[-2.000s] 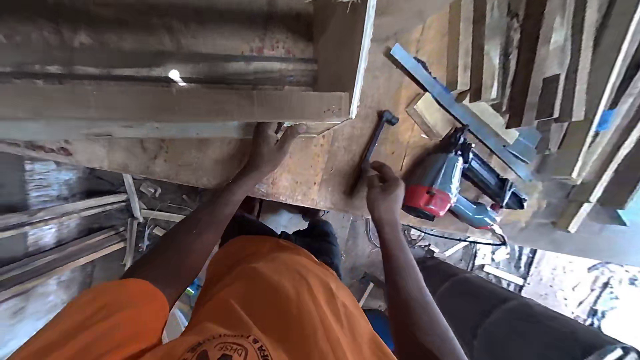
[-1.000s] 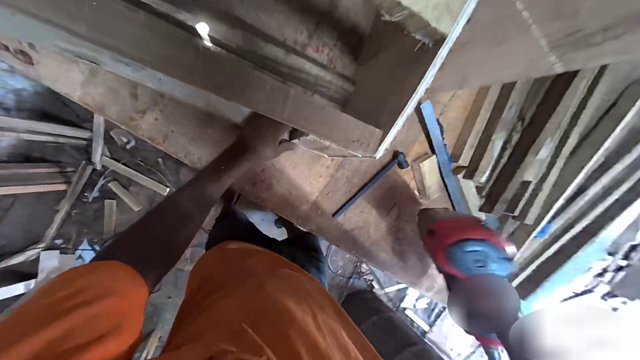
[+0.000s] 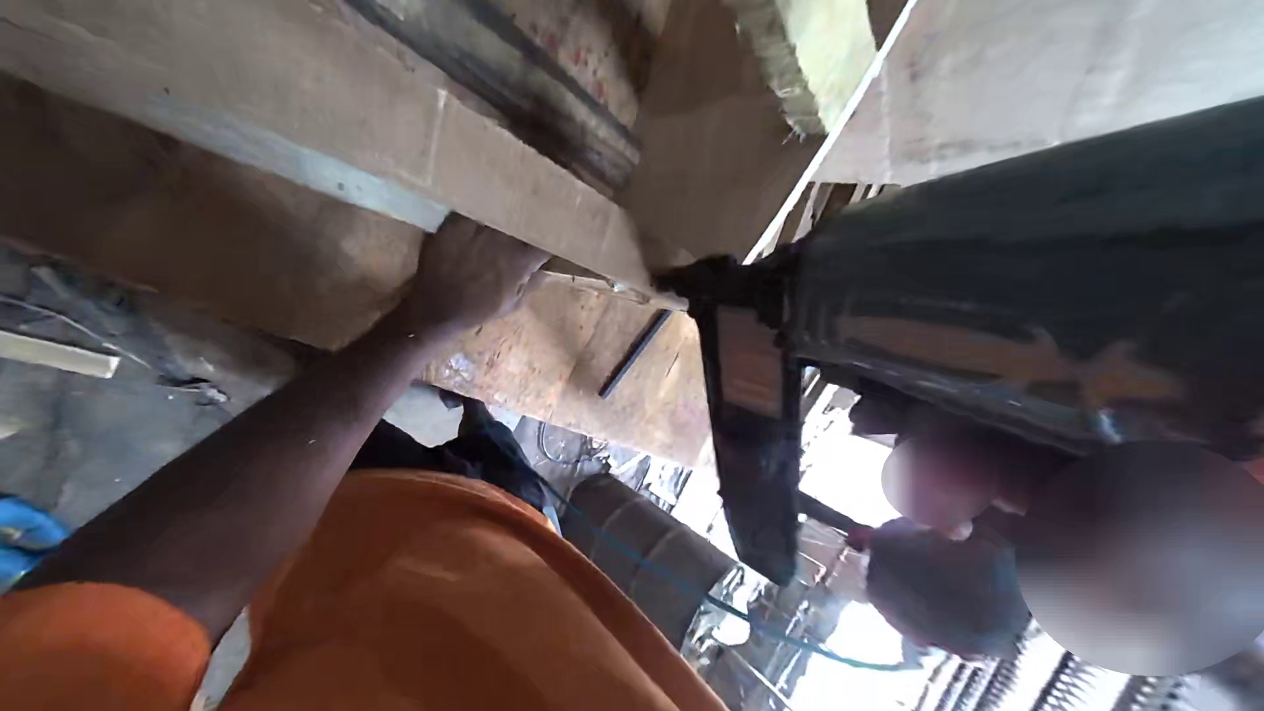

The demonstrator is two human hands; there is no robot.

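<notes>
My left hand (image 3: 479, 269) grips the lower edge of a wooden frame's rail (image 3: 533, 197) near its corner, the fingertips hidden behind the wood. A large dark pneumatic nail gun (image 3: 987, 286) fills the right side, its nose close to the frame's corner; whether they touch is unclear. Around the gun's handle is my right hand (image 3: 938, 474), partly blurred and shadowed. Beneath the frame, a dark metal bar (image 3: 635, 354) lies on the plywood bench top (image 3: 553, 341), its upper end covered by the frame.
A dark drum (image 3: 647, 553) stands below the bench's near edge, with a thin blue-green hose (image 3: 790, 642) passing over it. Wood offcuts (image 3: 59, 354) lie on the floor at left. An upright panel (image 3: 1017, 79) adjoins the frame at upper right.
My right hand left the metal bar, took hold of the nail gun from the bench and brought it up to the frame's corner. My left hand stays at the rail. The view has turned and moved closer.
</notes>
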